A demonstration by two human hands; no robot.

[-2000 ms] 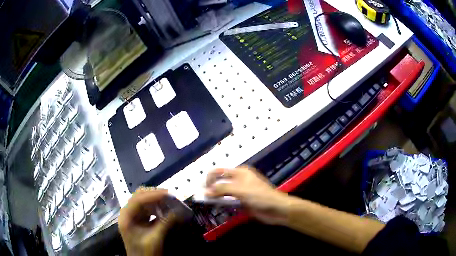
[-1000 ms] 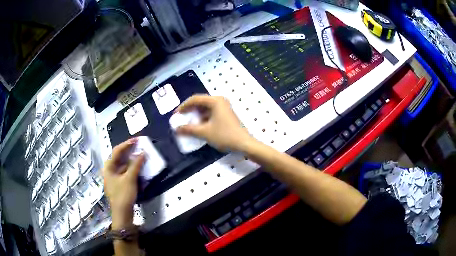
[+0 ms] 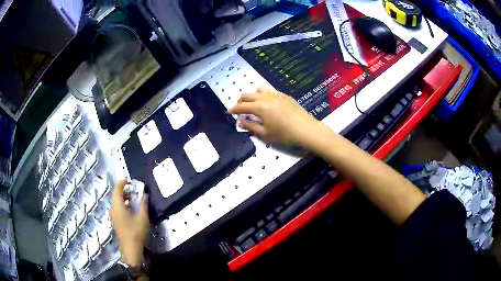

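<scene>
The black marking fixture lies in front of me, and its four pockets show as white rounded rectangles; I cannot tell whether they are filled. My left hand is at the fixture's lower left edge, its fingers closed on a small white workpiece. My right hand is just off the fixture's right edge, its fingertips pinching another small white piece, mostly hidden by the fingers.
A clear blister tray with rows of parts is at the left. The perforated table surrounds the fixture. A mouse pad, mouse and tape measure are at upper right. A red-edged keyboard shelf is below; a bin of scraps is at lower right.
Both hands have moved off the two lower pockets, the left down and to the left, the right to the right. These pockets are now uncovered.
</scene>
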